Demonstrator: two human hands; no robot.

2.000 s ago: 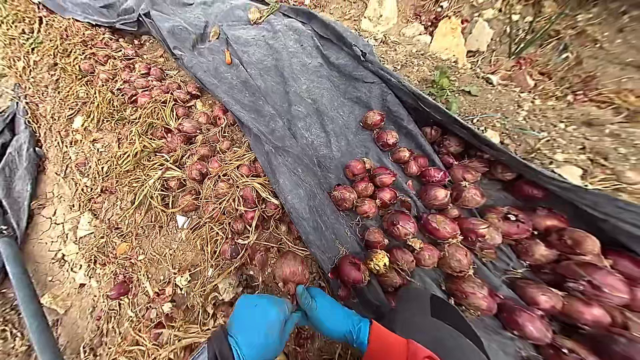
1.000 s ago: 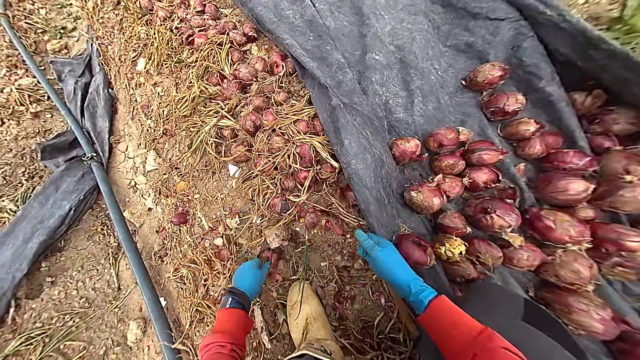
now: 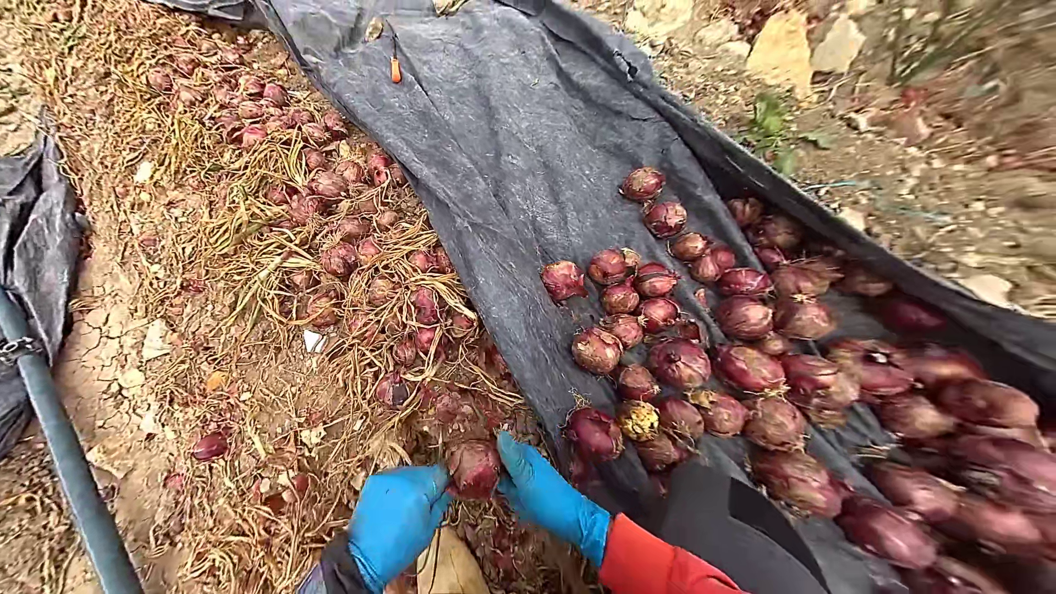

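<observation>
Between my two blue-gloved hands, low in the middle of the head view, is a red onion. My left hand grips its left side, and my right hand has its fingers against the right side. Dried stems and roots surround the onion. Many red onions with withered tops lie on the soil beyond my hands, to the left. To the right, loose red onions rest on a dark fabric sheet, heaped more thickly toward the lower right. A yellowish, rough onion sits among them.
An orange-handled tool lies on the sheet's far part. A grey pipe runs along the left, beside another piece of dark fabric. Pale stones lie beyond the sheet. A boot is below my hands.
One second ago my hands were apart, low over the soil with no onion visible in them; now they are together at an onion. The view has shifted.
</observation>
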